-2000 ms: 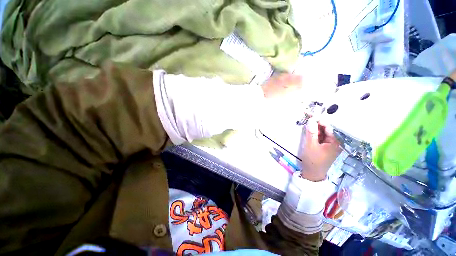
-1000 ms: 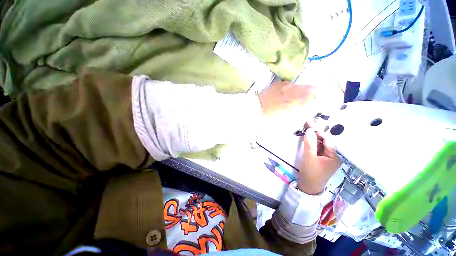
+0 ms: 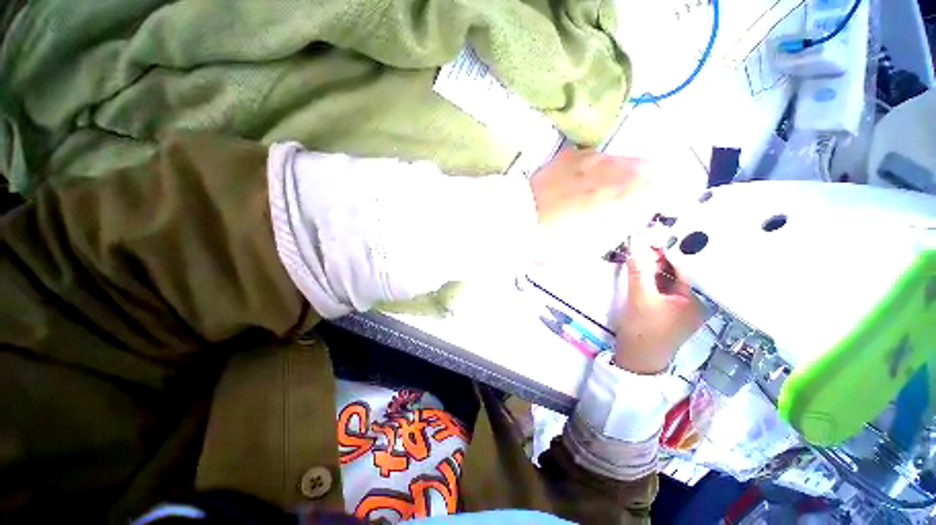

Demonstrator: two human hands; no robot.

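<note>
A light green knit garment (image 3: pixel 380 113) is heaped at the upper left, partly under my left sleeve. A white label strip (image 3: pixel 491 101) lies on it. My left hand (image 3: pixel 590 188) rests by the needle area, its fingers washed out by glare. My right hand (image 3: pixel 657 308) is just below the needle area, thumb and fingertips pinched together; glare hides what is between them. The white sewing machine head (image 3: pixel 821 256) is at the right, with small dark metal parts (image 3: pixel 618 253) near my fingertips.
A lime-green piece (image 3: pixel 862 359) hangs at the machine head. Pink and blue pens (image 3: pixel 575 333) lie left of my right wrist. Red scissor handles (image 3: pixel 679 422) are below it. A blue cable (image 3: pixel 708 51) loops at the far side. The ruler-marked table edge (image 3: pixel 452 359) runs before my body.
The view has shifted, moving the machine head and lime-green piece within the picture. My hands stay in nearly the same places by the needle area.
</note>
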